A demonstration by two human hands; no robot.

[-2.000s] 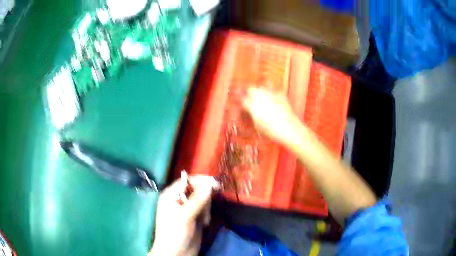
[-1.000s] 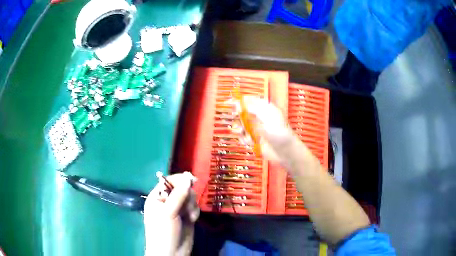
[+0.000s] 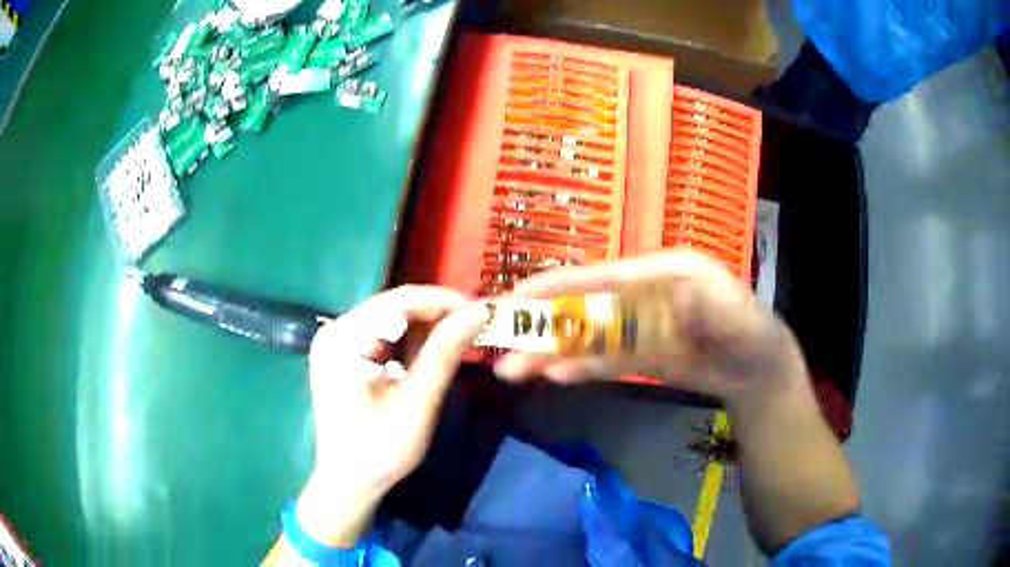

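Observation:
A narrow yellow-orange circuit board (image 3: 570,321) with dark and white parts is held level in front of me. My right hand (image 3: 698,321) grips it from the right, fingers along its length. My left hand (image 3: 388,388) is at the board's left end, thumb and fingertips pinched there. Small pale pieces show between my left fingers, too small to name. The red-orange slotted board tray (image 3: 651,166) is behind my hands, with boards in several of its slots and thin dark wires near its lower left.
Loose green circuit boards (image 3: 260,66), a speckled screw tray (image 3: 142,194) and a black electric screwdriver (image 3: 227,313) lie on the green bench (image 3: 222,443). A cardboard box (image 3: 665,24) is behind the slotted tray. Blue clothing (image 3: 897,44) shows at the top right.
My right hand has moved from the slotted tray down towards my left hand, bringing the yellow-orange board. My left fingertips now meet its left end. The view has shifted.

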